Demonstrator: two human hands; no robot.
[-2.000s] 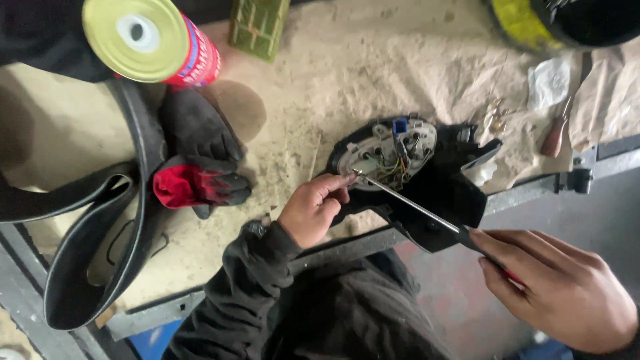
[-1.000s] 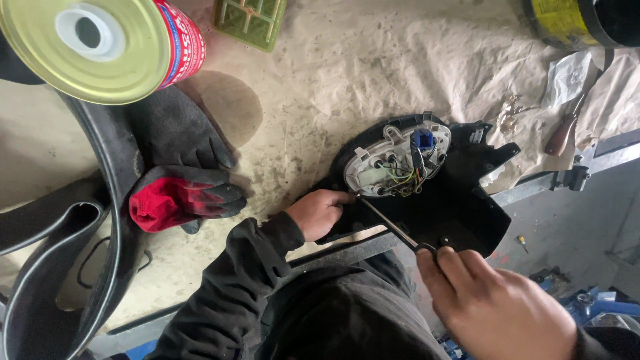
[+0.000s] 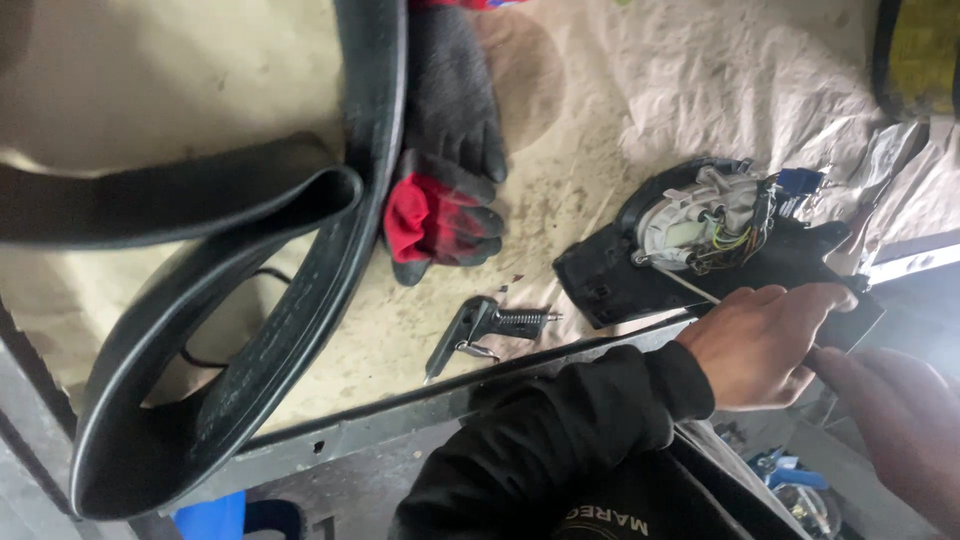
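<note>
A screwdriver (image 3: 686,284) has its tip at a fastening point on the rim of a pale instrument cluster housing (image 3: 679,232) with exposed wires and a blue connector (image 3: 799,180). The housing sits in a black plastic cover (image 3: 611,281) at the bench's near edge. My left hand (image 3: 757,349) lies over the cover, its fingers around the screwdriver's shaft. At the right edge my right hand (image 3: 892,420), blurred, grips the screwdriver's rear end; the handle is mostly hidden by the fingers.
An air blow gun (image 3: 487,326) lies left of the cover. Beyond it are black-and-red work gloves (image 3: 442,217) and a large looped black rubber tube (image 3: 300,330). A yellow-and-black object (image 3: 919,60) stands at the top right. The bench's metal edge (image 3: 360,431) runs in front.
My left hand has moved from the cluster's rim onto the screwdriver's shaft. The screwdriver's tip remains near the rim. The view has shifted, showing the blow gun.
</note>
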